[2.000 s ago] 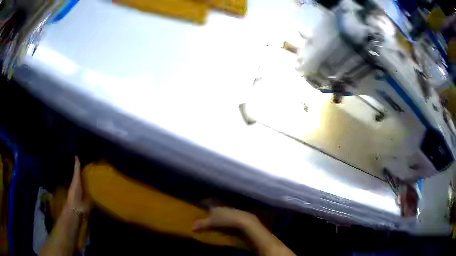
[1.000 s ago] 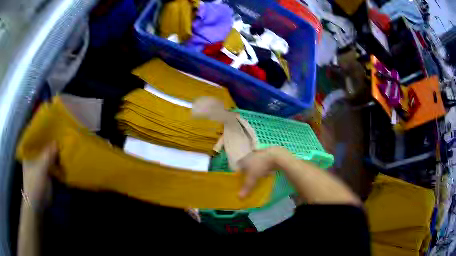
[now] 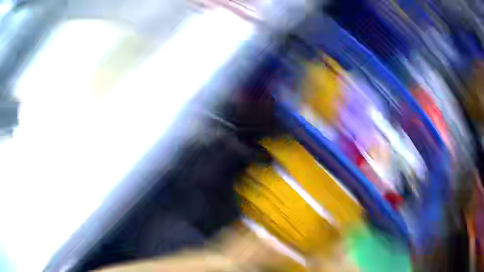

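Observation:
The view is heavily smeared by motion. A stack of mustard band pieces [image 3: 286,204] lies at lower centre, with white strips [image 3: 305,194] between its parts. A blurred skin-toned shape, likely a forearm and hand [image 3: 212,255], reaches in along the bottom edge and overlaps the stack's lower end. I cannot tell which of my hands it is. Its fingers are not distinct, and whether it holds anything cannot be seen. No second hand can be made out.
The bright white machine table [image 3: 122,111] fills the left, its edge running diagonally. A blue crate [image 3: 329,146] of purple, mustard, white and red scraps stands right of the stack. A blurred green basket [image 3: 377,249] is at lower right. Dark space lies between table and stack.
The view has swung: the table is back at left, and the crate and stack appear farther right. The mustard band held by both hands a second ago is not distinguishable.

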